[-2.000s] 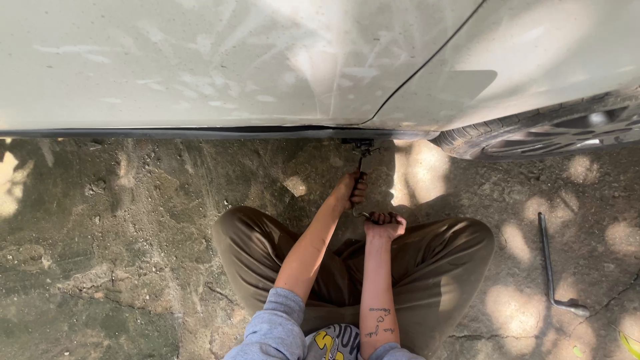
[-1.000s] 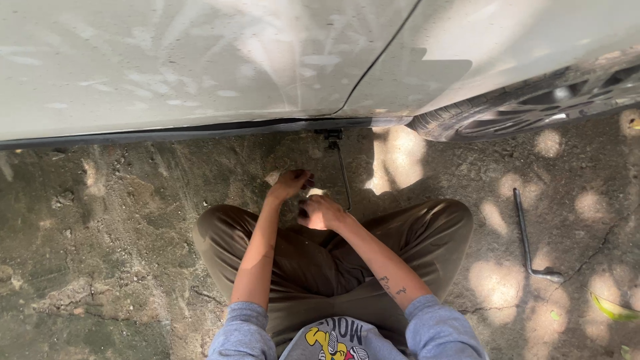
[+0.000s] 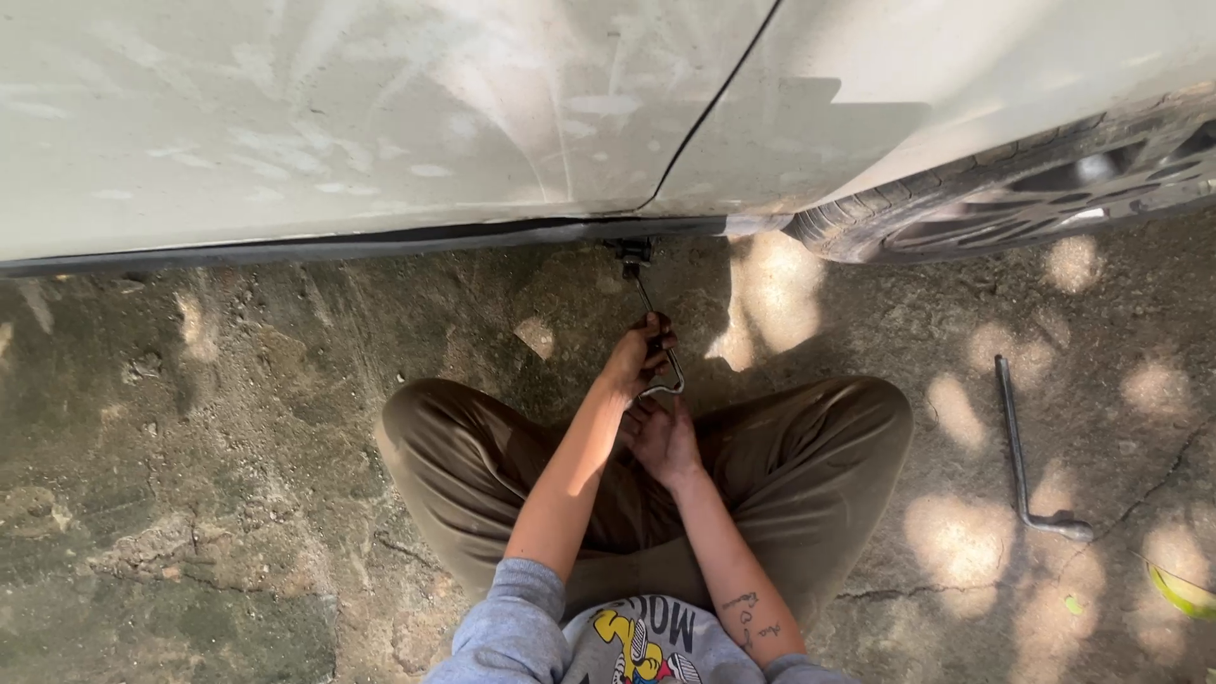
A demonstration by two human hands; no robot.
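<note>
A scissor-type car jack (image 3: 633,251) stands mostly hidden under the sill of a pale car (image 3: 427,123). From it a bent metal crank handle (image 3: 677,366) runs back toward my lap. My left hand (image 3: 643,353) is closed around the handle's straight shaft. Just behind it, my right hand (image 3: 662,435) is at the handle's cranked end, palm partly up, its fingers bent near the grip; part of that end is hidden by the hands.
To the right, an L-shaped lug wrench (image 3: 1019,456) lies on the rough concrete ground (image 3: 237,456). The car's wheel (image 3: 997,204) is at the upper right. A green leaf (image 3: 1181,591) lies near the right edge. My crossed legs flank the hands.
A second ago both hands were close together, left of the handle's shaft; now my left hand is around the shaft and my right hand is at its cranked end. The handle has turned.
</note>
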